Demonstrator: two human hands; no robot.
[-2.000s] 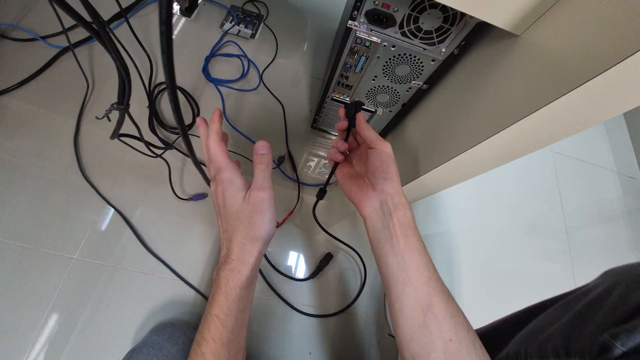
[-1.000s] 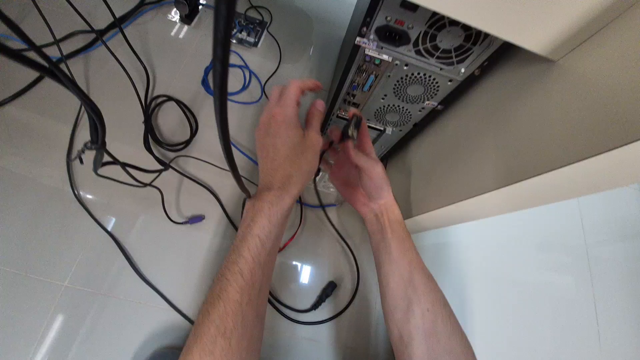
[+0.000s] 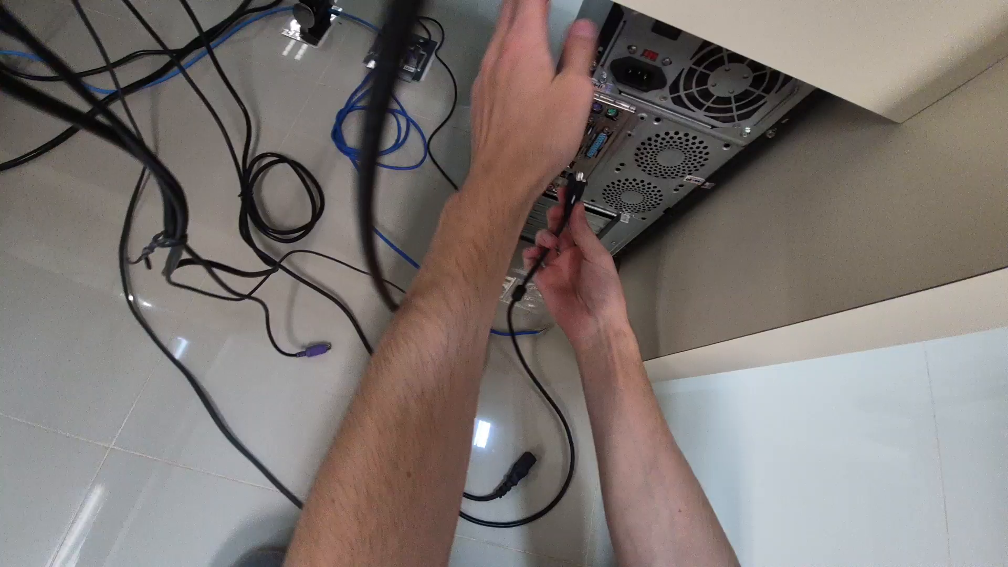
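Observation:
My right hand holds the black plug of a video-type cable, its end close to the back panel of a desktop computer tower. The cable runs down past a small black bead and loops on the floor. Raised with its back toward me, my left hand is at the tower's left edge, fingers extended; its fingertips are cut off by the top of the view, and whether they touch the case cannot be told. A blue port shows on the panel between the hands. Above it are a power inlet and a fan grille.
A pale desk panel stands over and right of the tower. Bundled black cables, a coiled black cable, a purple round plug, a black power connector and a coiled blue cable lie about the tiled floor. A small circuit board is behind.
My left hand has moved up, from beside my right hand to the tower's upper left edge. My right hand still holds the black plug. The view has shifted a little.

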